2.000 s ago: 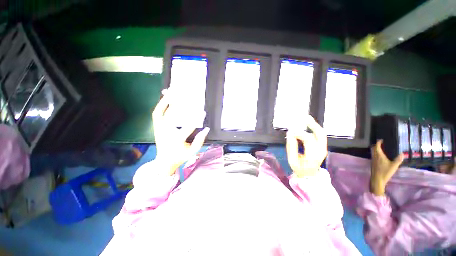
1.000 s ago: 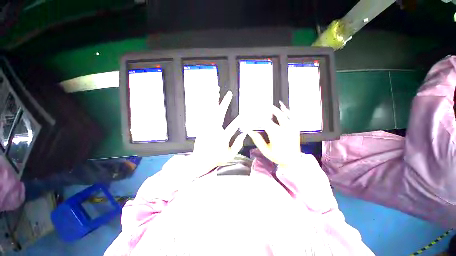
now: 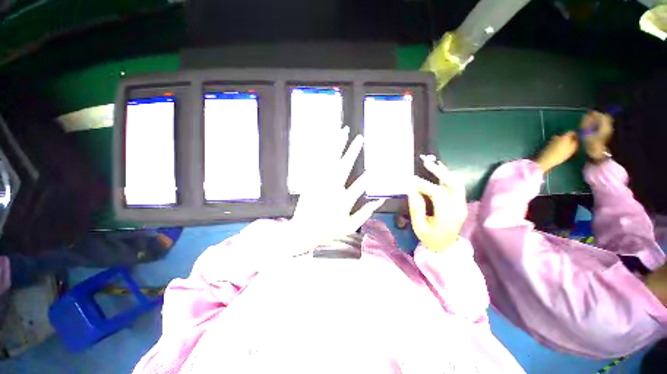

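Note:
A dark grey foam tray (image 3: 191, 150) lies in front of me with a smartphone in each slot. The phone at far left (image 3: 151, 152), the one beside it (image 3: 232, 146), the third phone (image 3: 315, 131) and the one at far right (image 3: 388, 142) show white screens with blue top bars. My left hand (image 3: 330, 190) is over the lower part of the third phone, fingers spread, overexposed. My right hand (image 3: 439, 208) is at the tray's lower right corner, fingers curled, with a small pale object (image 3: 428, 158) at the fingertips; whether it is held is unclear.
A person in a pink smock (image 3: 556, 270) works at the right, hands over the green bench. A post with yellow tape (image 3: 447, 58) stands behind the tray's right end. Dark stacked trays (image 3: 58, 175) are at left. A blue stool (image 3: 95, 310) stands on the floor at lower left.
The tray has shifted left in view. My left hand is now over the third phone, and my right hand has moved off the phones to the tray's right corner. The neighbour's hands have come into view.

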